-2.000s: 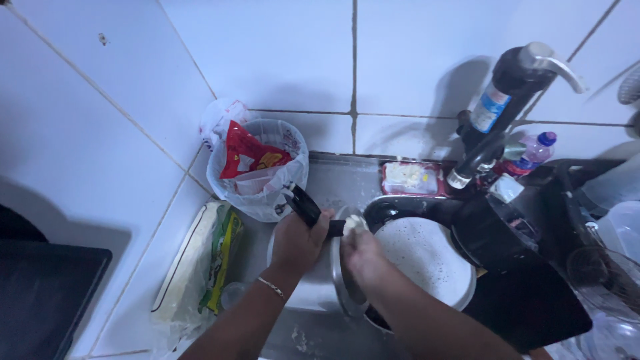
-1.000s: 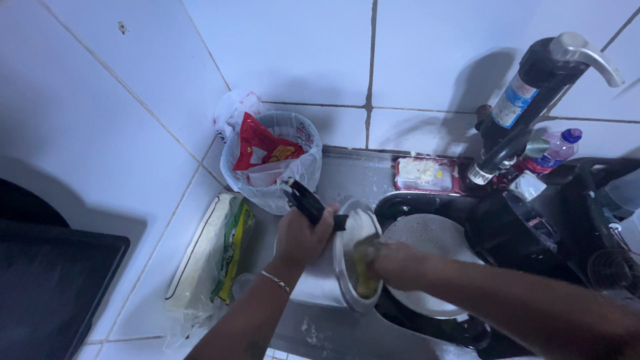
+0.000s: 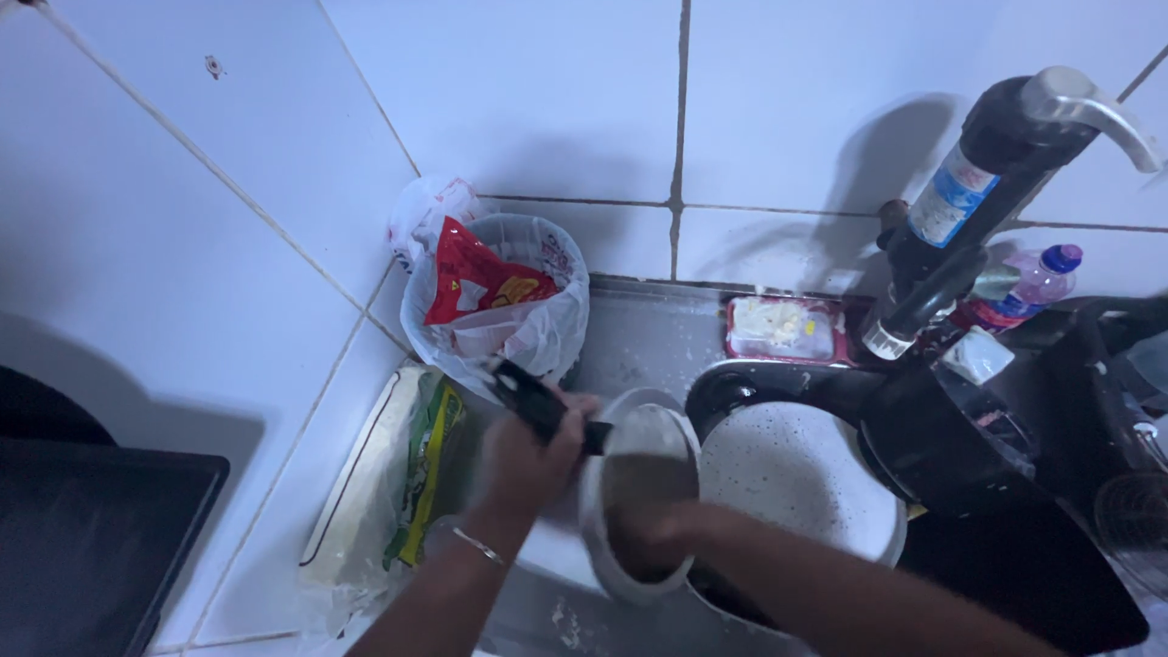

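Observation:
My left hand (image 3: 538, 456) grips the black handle (image 3: 538, 408) of a small pan (image 3: 598, 538), which is tilted on its side over the left edge of the sink basin. My right hand (image 3: 662, 534) is inside the pan, blurred, with its fingers hidden; whether it holds something there cannot be made out. Right of the pan, a white round plate or lid (image 3: 808, 474) with specks on it lies in the dark basin. Behind the basin sits a red soap tray (image 3: 785, 330) with whitish residue.
A bag-lined bin (image 3: 557, 342) with a red wrapper stands back left, beside green and yellow packaging (image 3: 429, 474). A black faucet or filter (image 3: 958, 196), a pink-purple bottle (image 3: 1031, 283) and a black pot (image 3: 940, 438) are at the right. A dark panel (image 3: 100, 538) lies far left.
The pan's opening has turned more toward the camera since two seconds ago. My right hand has moved from near the handle to the pan's inside.

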